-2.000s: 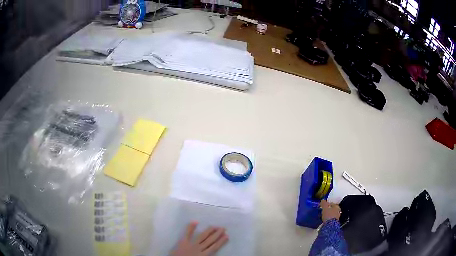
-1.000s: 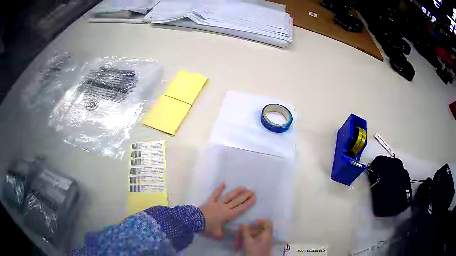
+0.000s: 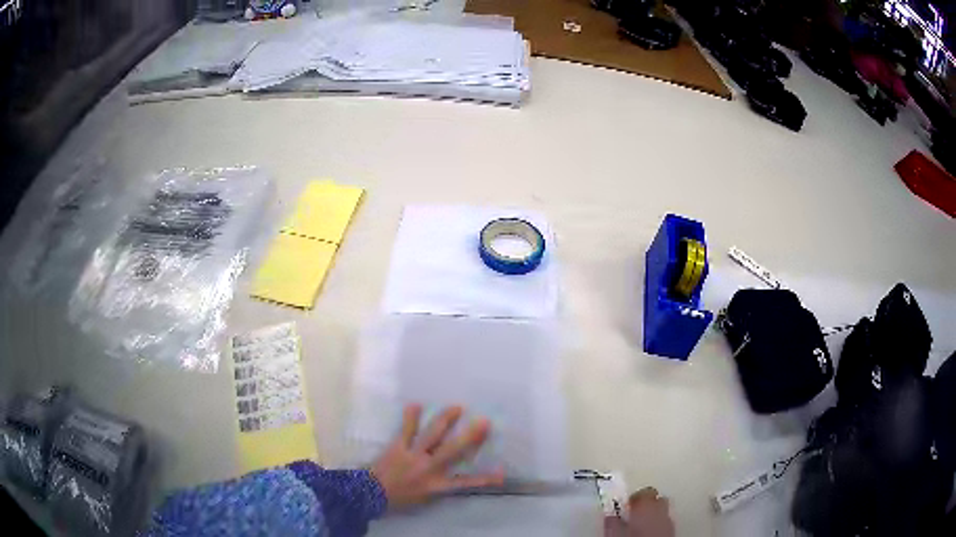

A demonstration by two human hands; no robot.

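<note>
A thin translucent white sheet point(image 3: 477, 362) lies at the front centre, with a greyish rectangular area showing under it. My left hand point(image 3: 438, 458) presses flat on it, fingers spread, holding nothing. A narrow white hang tag point(image 3: 612, 493) on a black cord sticks out at the sheet's right edge. My right hand point(image 3: 642, 516) is at the tag's lower end, cut off by the bottom edge. Its grip is too blurred to tell. The bag on this tag is not visible.
Blue tape ring point(image 3: 512, 245) on white paper point(image 3: 446, 262). Left: yellow backing point(image 3: 310, 240), barcode stickers point(image 3: 267, 378), clear polybags point(image 3: 173, 262), packed bags point(image 3: 94, 462). Right: blue dispenser point(image 3: 673, 304), black bags point(image 3: 778, 351). Far side: paper stack point(image 3: 388, 58), brown board point(image 3: 618, 47).
The right hand has moved from the dispenser to the sheet, then right to the hang tag. The left hand stays flat on the sheet. The camera view has shifted.
</note>
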